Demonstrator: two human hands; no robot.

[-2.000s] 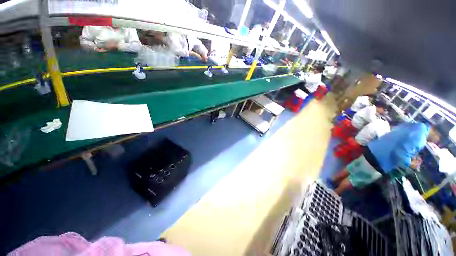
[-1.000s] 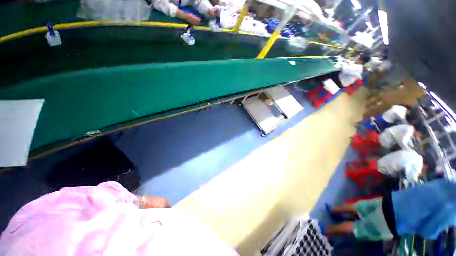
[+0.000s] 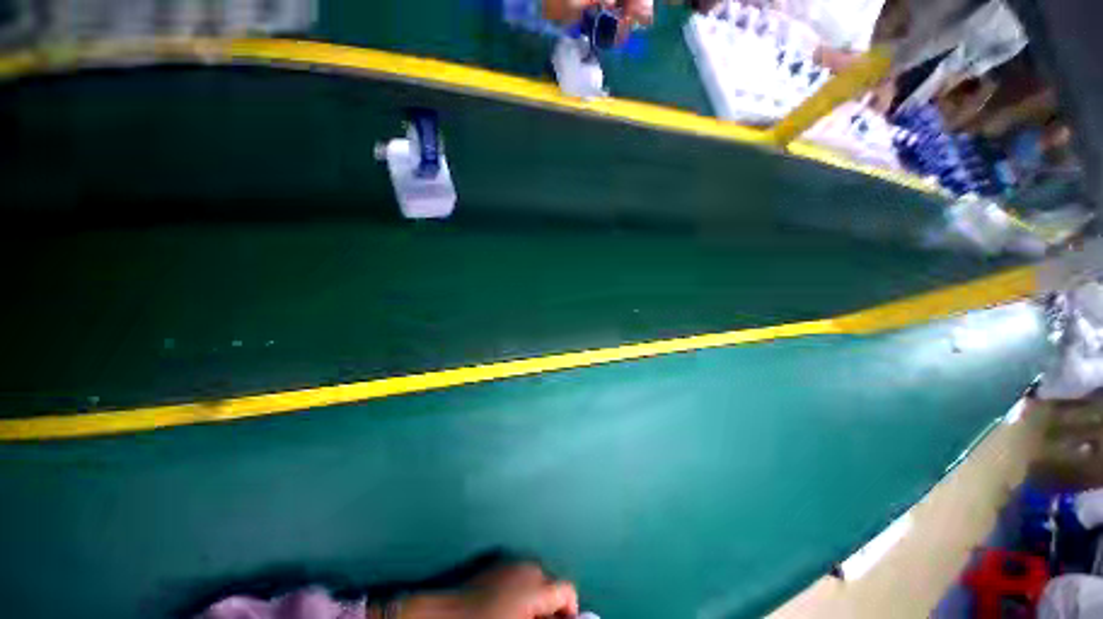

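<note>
A white unit with a dark blue strap (image 3: 422,181) lies alone on the dark green conveyor belt (image 3: 266,278). My left hand (image 3: 514,593) is at the bottom edge, partly cut off and blurred, over the near green bench (image 3: 629,472). Its fingers look curled; whether it holds anything cannot be told. It is well apart from the white unit. A pink-purple sleeve (image 3: 290,606) shows beside it. My right hand is out of the picture.
Yellow edges (image 3: 532,366) border the belt. Across it, a coworker's hands (image 3: 629,15) are near another white piece (image 3: 578,70). A white tray (image 3: 756,61) lies beyond, with a slanted yellow post (image 3: 835,94). Red stools (image 3: 1006,580) stand at lower right.
The view has turned left and come closer to the bench and belt. The white sheet, black box and aisle trays have left the picture. My left hand now shows over the bench.
</note>
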